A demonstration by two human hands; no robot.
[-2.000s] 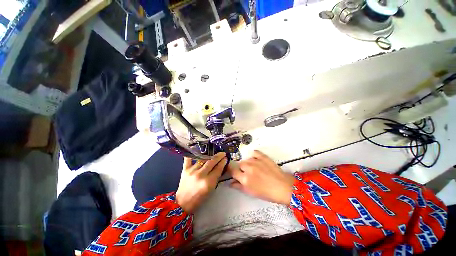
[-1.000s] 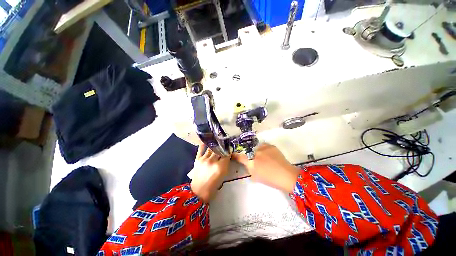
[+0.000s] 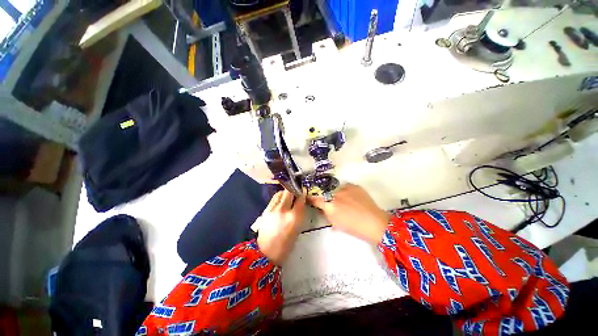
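A black fabric piece (image 3: 221, 220) lies flat on the white table left of the needle area, its right edge reaching under my left hand. My left hand (image 3: 282, 222) is at the needle area, fingertips together low in front of the head attachment (image 3: 277, 152). My right hand (image 3: 353, 211) is just right of it, its fingertips almost touching the left ones below the thread tension assembly (image 3: 321, 152). The fingertips, the presser foot and the needle are hidden or too small to make out, so what the fingers pinch cannot be told.
An upper pile of black panels (image 3: 145, 147) with a yellowish sticker and a lower pile (image 3: 103, 275) with a white sticker are at left. The cream sewing machine head (image 3: 419, 111) spans the back. Black cord (image 3: 518, 190) lies at right. A bobbin winder (image 3: 492, 49) is at top right.
Over two seconds the view has shifted, and more of the flat black piece shows beside my left hand. Both hands stay close together at the needle area.
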